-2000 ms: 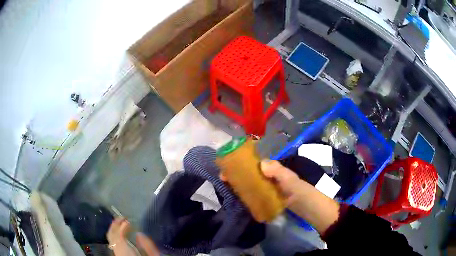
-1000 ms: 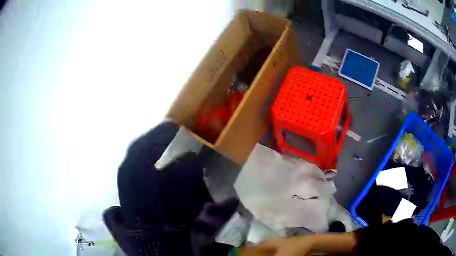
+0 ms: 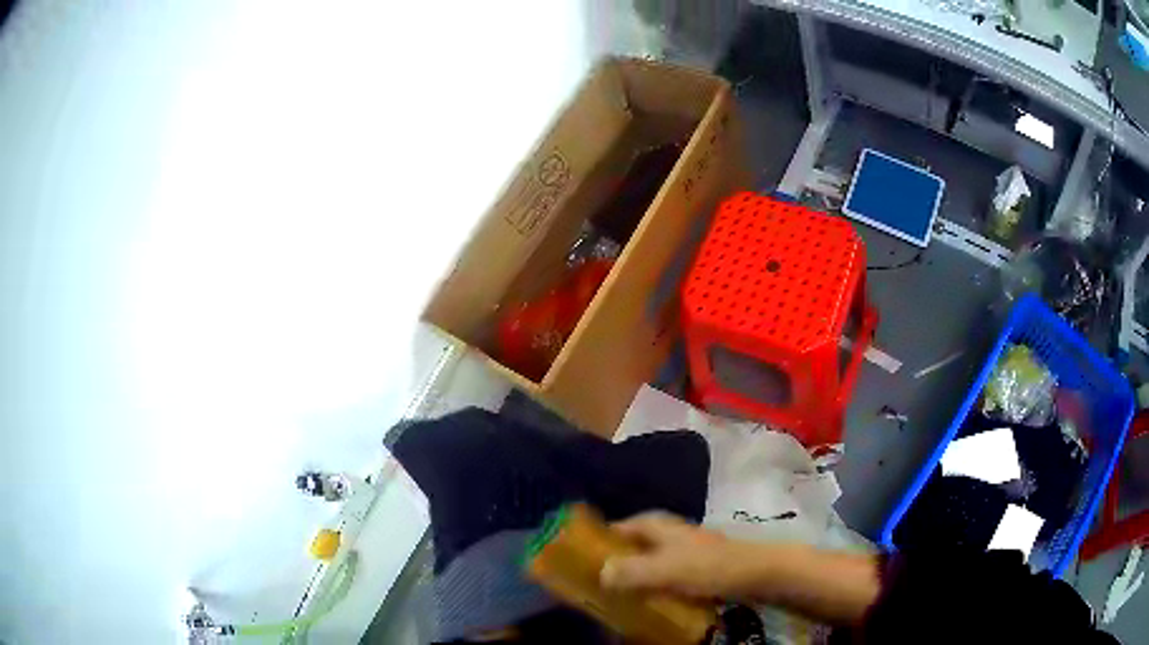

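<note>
My right hand (image 3: 674, 557) is shut on a golden-brown thread cone (image 3: 595, 570) with a green end, at the bottom centre. The cone is slightly blurred and lies over dark navy-black cloth (image 3: 554, 473). Part of this cloth, below and left of the cone, shows blue-grey fine stripes (image 3: 485, 586). A cream-white sheet (image 3: 756, 485) lies behind and to the right of the hand. My left hand is not in view.
An open cardboard box (image 3: 643, 296) with red items inside stands ahead. A red stool (image 3: 775, 284) is beside it. A blue crate (image 3: 964, 410) with dark cloth, white pieces and a bag is at right. A white table (image 3: 252, 315) fills the left. A blue pedal (image 3: 895, 198) is on the floor.
The view has shifted, with the box and stool now centred. The striped side of the cloth shows again, and the cone is back in clear view over it. My left hand has left the picture.
</note>
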